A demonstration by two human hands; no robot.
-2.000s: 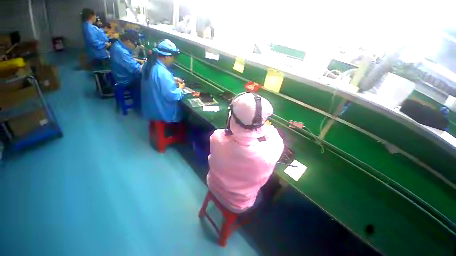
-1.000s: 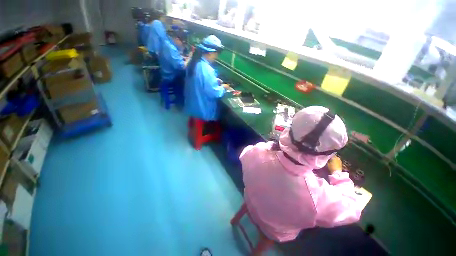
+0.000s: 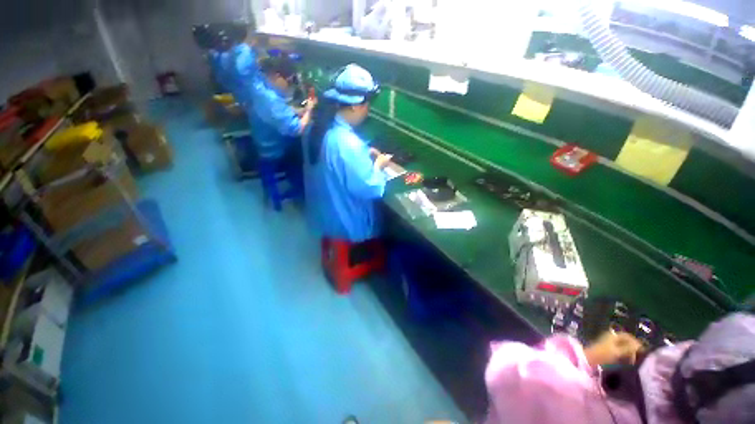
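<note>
Neither of my hands can be made out. A small pale sliver at the bottom edge is too little to identify. Nearest in front of me is a white benchtop instrument [image 3: 550, 257] with a red display, on the green bench [image 3: 488, 248]. Small dark parts [image 3: 629, 319] with silvery spots lie beyond the pink sleeve [image 3: 538, 377] of a seated person at the lower right. That person's bare hand is over these parts. A white paper [image 3: 455, 219] and a dark object [image 3: 439, 190] lie further along the bench.
A person in a blue smock [image 3: 348, 174] sits on a red stool [image 3: 352, 263]; others in blue sit beyond. A trolley with cartons [image 3: 99, 240] and shelves stand left of the blue floor [image 3: 215, 331]. A red dish [image 3: 573, 159] and yellow cards [image 3: 654, 151] are at the back panel.
My view has moved forward along the bench. The person in pink has shifted to the lower right and is partly cut off. The white instrument now shows fully.
</note>
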